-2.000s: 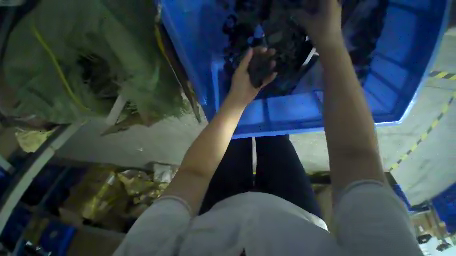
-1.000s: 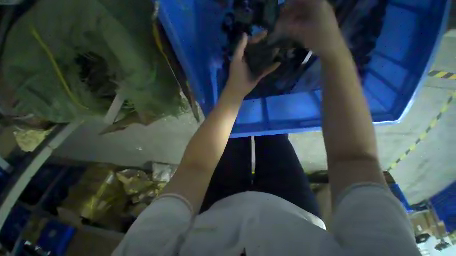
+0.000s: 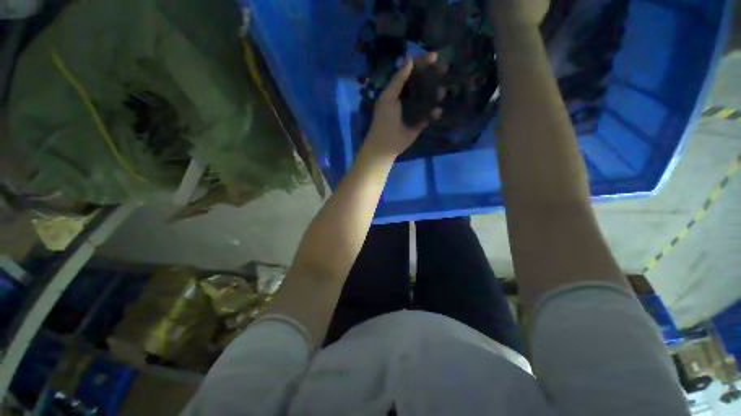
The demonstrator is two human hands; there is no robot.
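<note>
A blue tote (image 3: 463, 180) stands in front of my body and holds a heap of small black parts (image 3: 463, 122). My left hand (image 3: 398, 110) is palm up over the left part of the tote, its fingers curled around a dark handful of black parts. My right hand (image 3: 520, 11) reaches over the heap at the top edge of the picture. Its fingers are cut off or hidden there, so I cannot tell what it holds.
A green woven sack (image 3: 227, 122) with a yellow cord stands left of the tote. Golden-brown packets (image 3: 175, 313) and blue bins (image 3: 101, 386) lie low at left behind a curved grey rail (image 3: 49, 292). Yellow-black tape (image 3: 691, 219) marks the floor at right.
My right hand has moved up and away from my left hand, towards the top edge. My left fingers were spread a second ago and are now curled around the dark handful.
</note>
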